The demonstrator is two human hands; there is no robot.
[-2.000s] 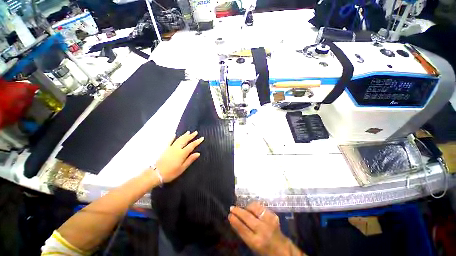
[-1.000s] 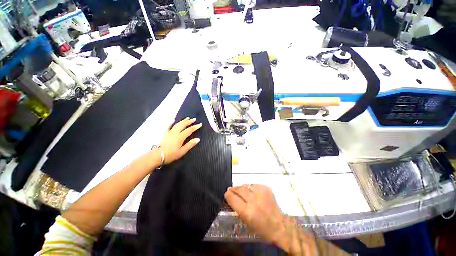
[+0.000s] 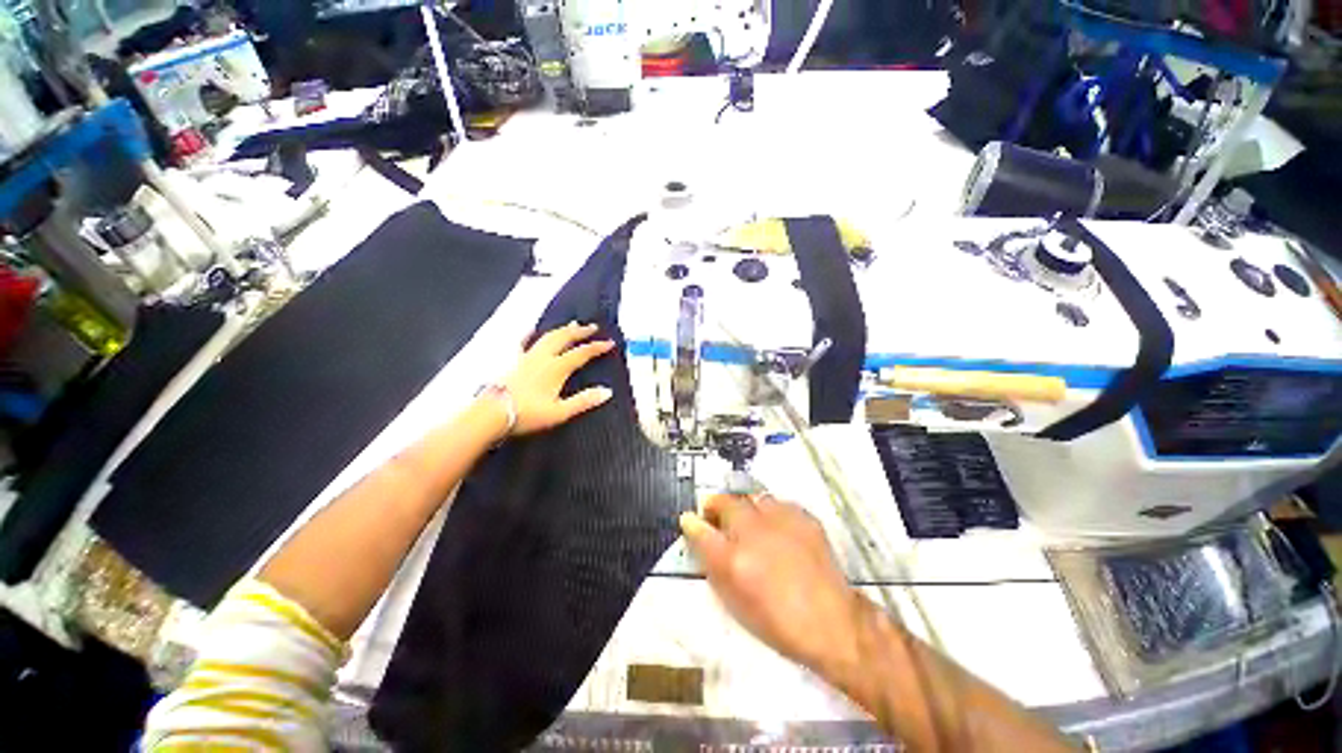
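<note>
A black striped garment panel (image 3: 530, 552) lies under the presser foot (image 3: 687, 441) of the white sewing machine (image 3: 1016, 331), its lower end at the table's front edge. My left hand (image 3: 556, 386) lies flat on the panel, left of the needle, fingers apart. My right hand (image 3: 773, 566) holds the panel's right edge between thumb and fingers just in front of the presser foot. A stack of cut black panels (image 3: 317, 397) lies flat to the left.
Black labels (image 3: 946, 481) lie on the bed right of the needle. A clear plastic bag (image 3: 1200, 596) lies at the right table edge. Black strips (image 3: 832, 316) drape over the machine head. A narrow dark piece (image 3: 111, 412) lies far left.
My right hand has moved up along the panel's edge from the table front to near the presser foot. The panel's lower part has come further onto the table. The camera view has shifted.
</note>
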